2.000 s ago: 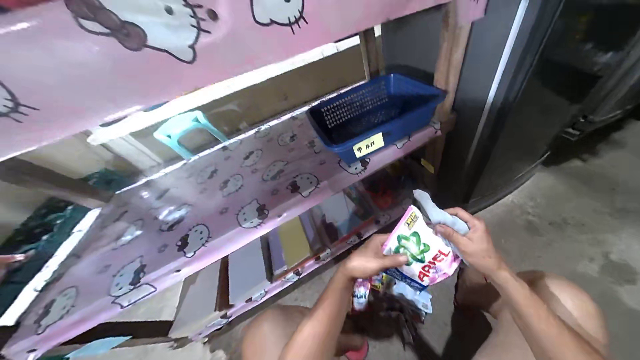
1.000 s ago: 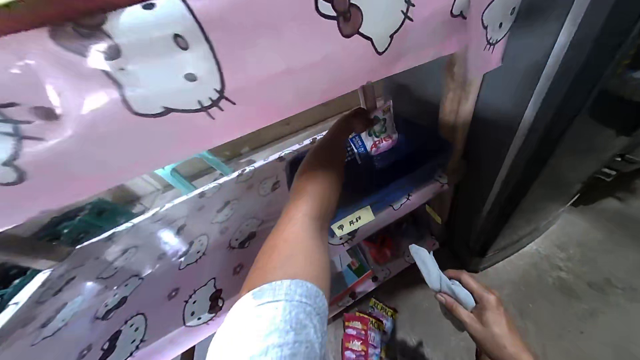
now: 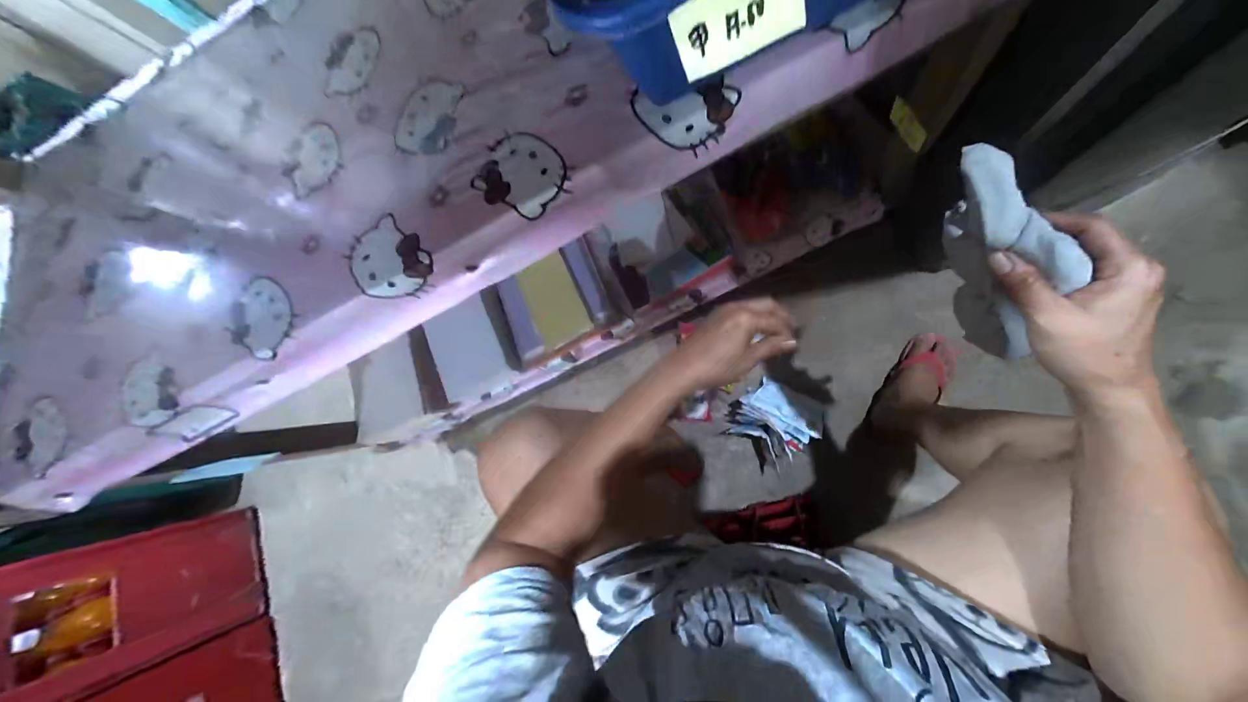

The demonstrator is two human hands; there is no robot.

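A folded light grey cloth (image 3: 1024,229) is held in my right hand (image 3: 1102,292), off to the right above the concrete floor. My left hand (image 3: 741,341) hangs over the floor in front of the lower shelf, its fingers loosely curled; nothing shows in it. Just below that hand a pile of silvery packets (image 3: 775,414) lies on the floor, with a few red packets beside it, partly hidden by the hand. The blue plastic basket (image 3: 643,49) stands on the upper shelf, cut off by the top edge, with a handwritten yellow label on its front.
A shelf covered in pink cat-print plastic (image 3: 331,205) runs across the upper left. Books or notebooks (image 3: 551,302) and red items fill the lower shelf. Red crates (image 3: 136,604) with bottles stand at the lower left. My sandalled foot (image 3: 921,366) rests on the floor.
My left hand has come back from the blue basket, where it held the detergent packet a second ago, and is now empty-looking above the floor. The cloth remains in my right hand. The view has tilted down.
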